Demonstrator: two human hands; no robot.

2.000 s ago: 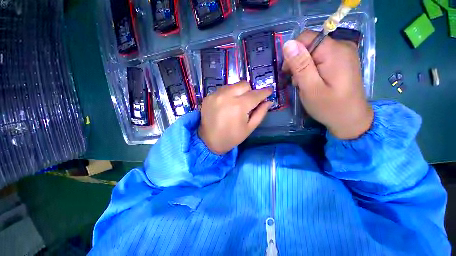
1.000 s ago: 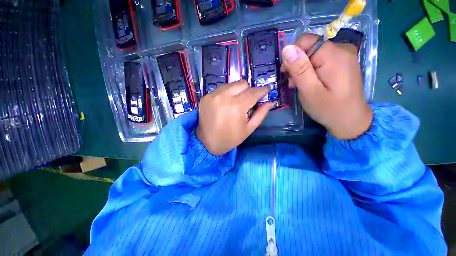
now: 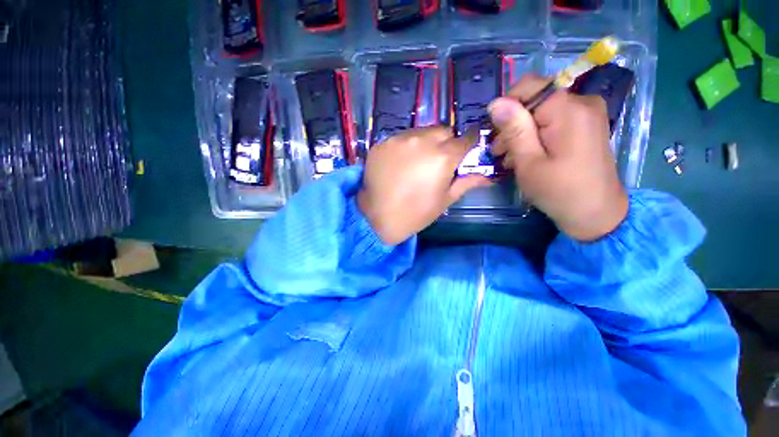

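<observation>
A black mobile phone with red edges [image 3: 477, 85] lies back up in a front-row pocket of the clear blister tray [image 3: 248, 203]. My left hand [image 3: 416, 181] is bare, with its fingertips at the phone's lower end; whether it grips anything there is hidden. My right hand [image 3: 564, 158] holds a slim grey tool with a yellow and cream wrapped end [image 3: 589, 61]. The tool's tip is hidden by my fingers, beside the phone's lower half. Other phones, such as the one at the far left [image 3: 251, 128], lie back up in their pockets.
Several green batteries [image 3: 717, 84] lie right of the tray. Small silver components [image 3: 674, 157] and a pale cylindrical part [image 3: 731, 155] lie below them. A tall ribbed tray stack [image 3: 60, 128] stands at the left. A cardboard-coloured piece [image 3: 135, 258] shows below the bench edge.
The view has shifted, so the tray and tray stack sit higher in the picture. My right hand and the tool have tilted slightly. My left hand remains at the same phone's lower end.
</observation>
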